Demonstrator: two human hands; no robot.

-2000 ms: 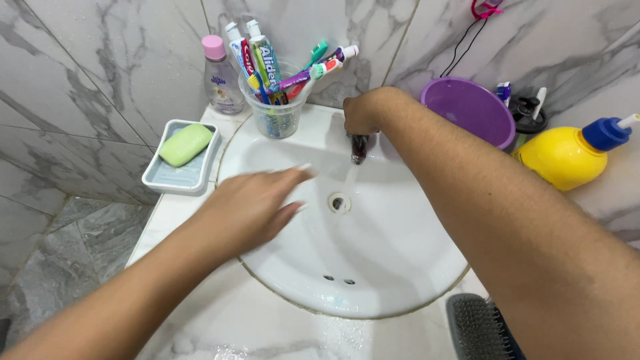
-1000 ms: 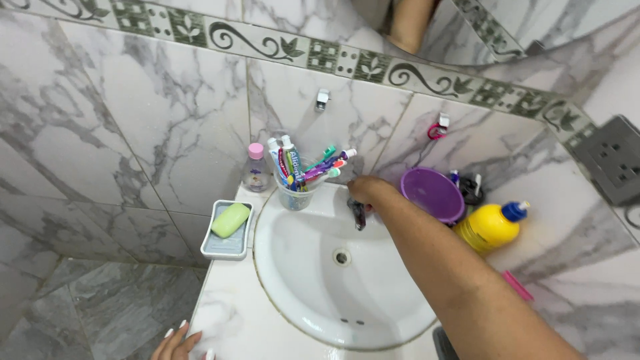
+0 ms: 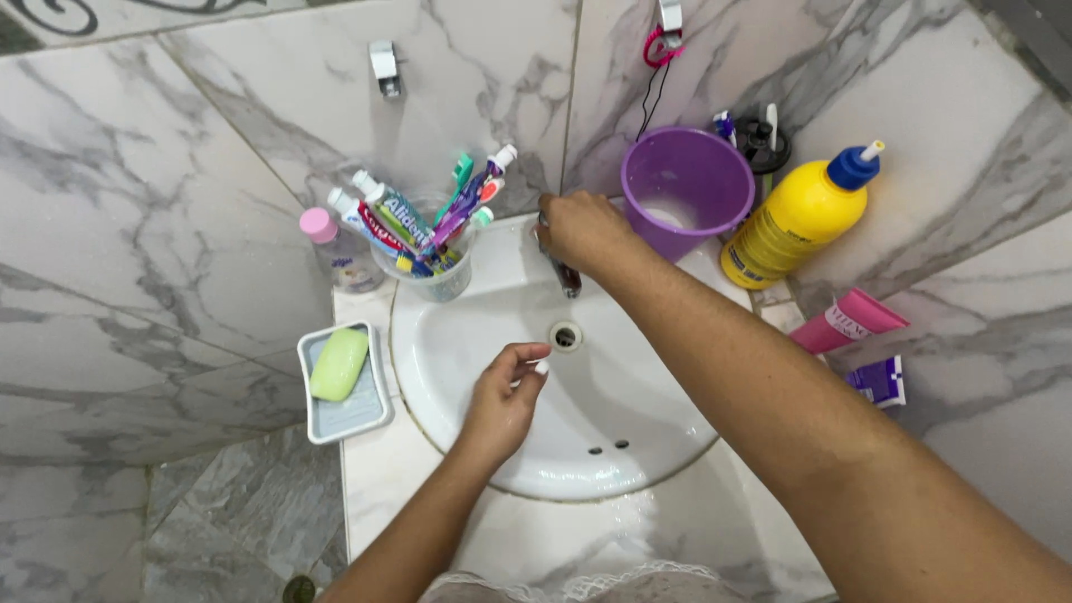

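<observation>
My right hand (image 3: 582, 230) is closed on the top of the dark metal faucet (image 3: 568, 278) at the back of the white washbasin (image 3: 653, 368). My left hand (image 3: 508, 394) is over the basin's left half, holding nothing visible, with bent fingers apart from the thumb. Its fingertips are just left of the drain (image 3: 565, 337). No water stream shows under the spout. Left of the basin, a green soap bar (image 3: 339, 364) lies in a white-rimmed soap dish (image 3: 381, 368). A clear cup (image 3: 448, 285) behind the basin's left side holds toothbrushes and toothpaste tubes.
A purple plastic bucket (image 3: 691, 180) and a yellow bottle with a blue cap (image 3: 791, 222) stand behind the basin's right side. Pink (image 3: 850, 322) and purple tubes (image 3: 878, 381) are beyond my right arm. A pink-capped bottle (image 3: 342, 255) is beside the cup.
Two seconds ago water ran from the faucet; none shows now. My left hand was low by the counter's front edge one second ago and is now over the basin. My right hand stays at the faucet.
</observation>
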